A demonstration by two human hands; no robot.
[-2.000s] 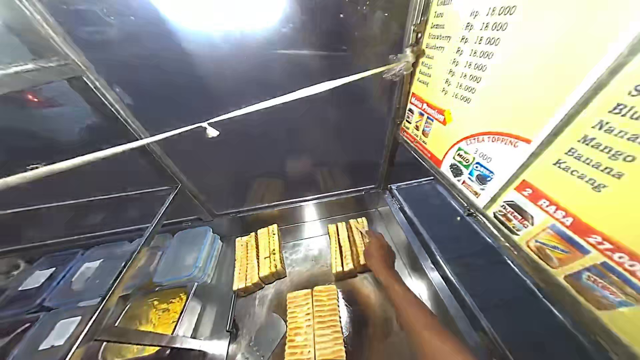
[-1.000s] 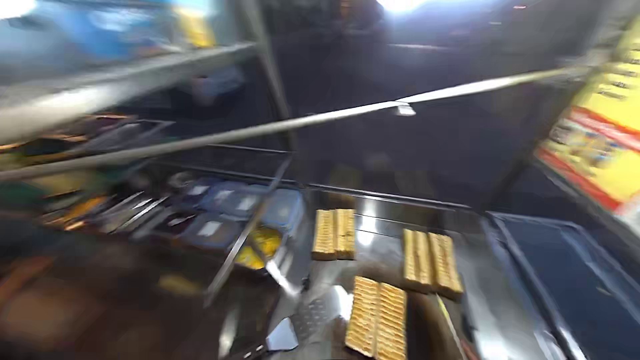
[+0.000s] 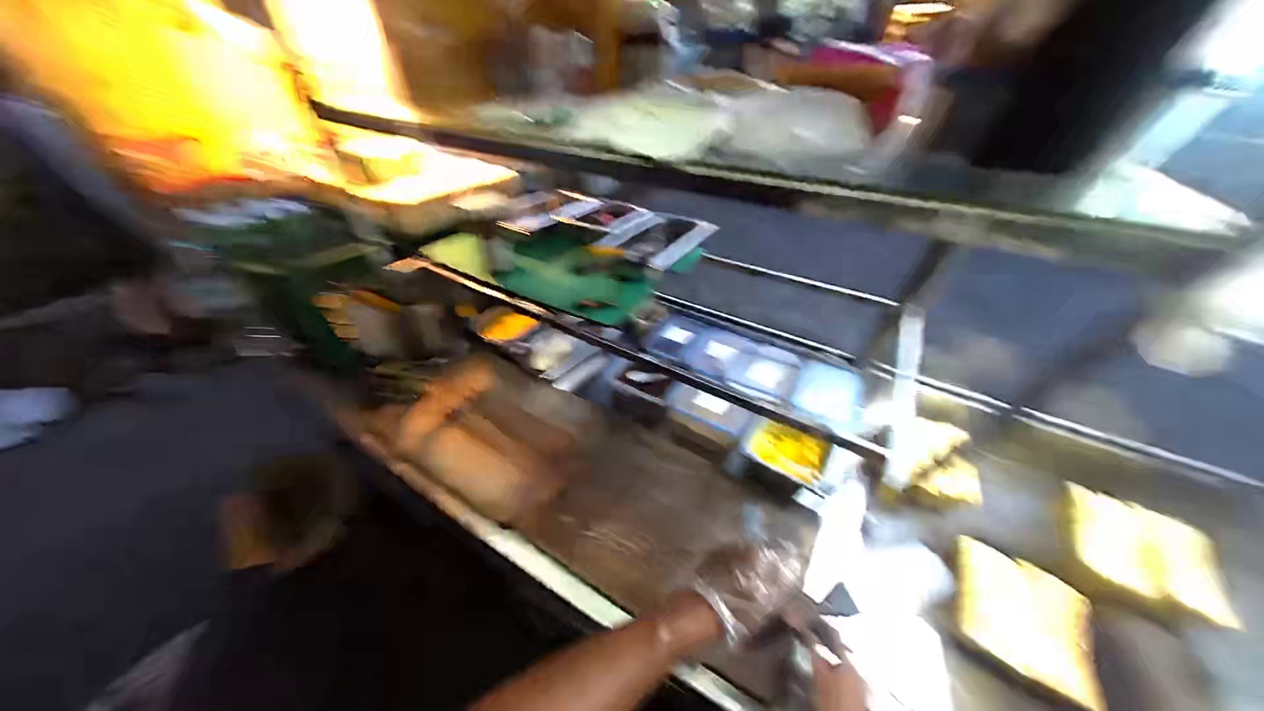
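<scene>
My left hand [image 3: 755, 583], in a clear plastic glove, reaches over the near right edge of the brown board. Close to its fingertips is a dark handle [image 3: 805, 627], probably of the metal spatula. Part of my right hand [image 3: 837, 681] shows at the bottom edge beside that handle; blur hides whether either hand grips it. On the metal griddle to the right lie blocks of toasted bread: a near one [image 3: 1022, 617], a right one [image 3: 1150, 553] and a far one [image 3: 933, 459].
A tub of yellow filling [image 3: 790, 449] stands beside lidded plastic containers [image 3: 765, 373] behind the brown board [image 3: 642, 494]. Blurred bread-like pieces [image 3: 484, 454] lie on the board's left part. A metal rail [image 3: 652, 355] crosses above. A person [image 3: 286, 513] is at the lower left.
The view has swung far left. My right hand was at a bread block on the griddle two seconds ago; now both hands show near the dark handle. My left hand has come into view.
</scene>
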